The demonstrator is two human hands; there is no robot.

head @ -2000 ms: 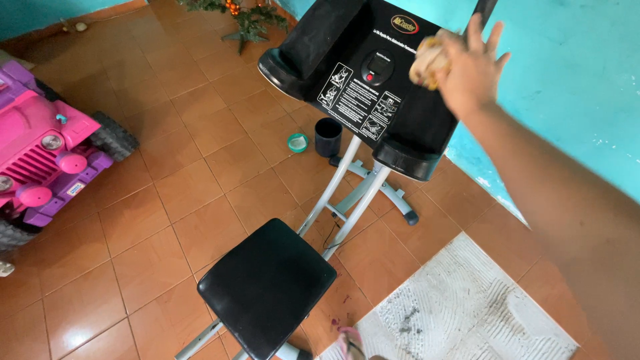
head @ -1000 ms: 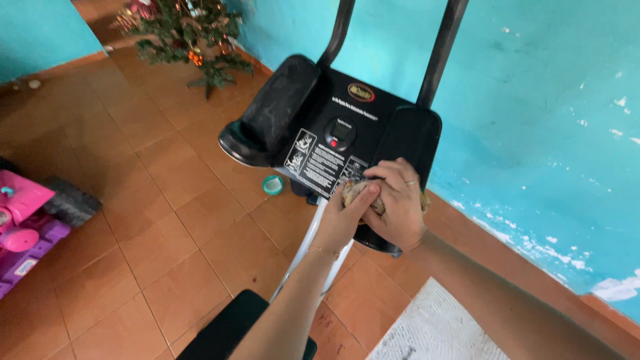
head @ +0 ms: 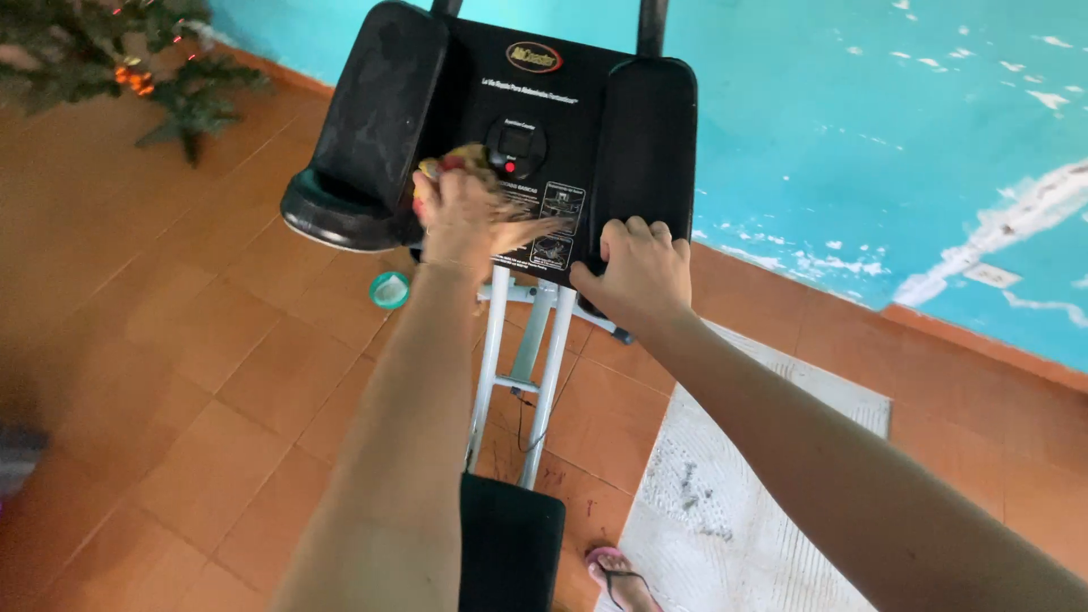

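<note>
My left hand (head: 459,217) holds a crumpled, multicoloured cloth (head: 466,163) against the black console panel (head: 531,110) of an abdominal exercise machine, below and left of its round counter (head: 516,146). The hand is slightly blurred. My right hand (head: 648,263) grips the lower end of the right padded arm rest (head: 648,144), its fingers curled over the pad and its thumb toward the panel. No cloth shows in it. The left arm rest (head: 382,110) stands beside the cloth. Below are the machine's white metal frame tubes (head: 554,374) and its black seat (head: 510,540).
A small green container (head: 389,290) stands on the tiled floor left of the frame. A decorated Christmas tree (head: 110,68) is at the upper left, a peeling turquoise wall (head: 850,127) at the right. A foot in a sandal (head: 616,574) is beside a white textured floor patch (head: 731,493).
Two seconds ago one hand held the cloth at the panel's right; a second ago both hands were together on it. Now my left hand has it farther left, and my right hand grips the pad.
</note>
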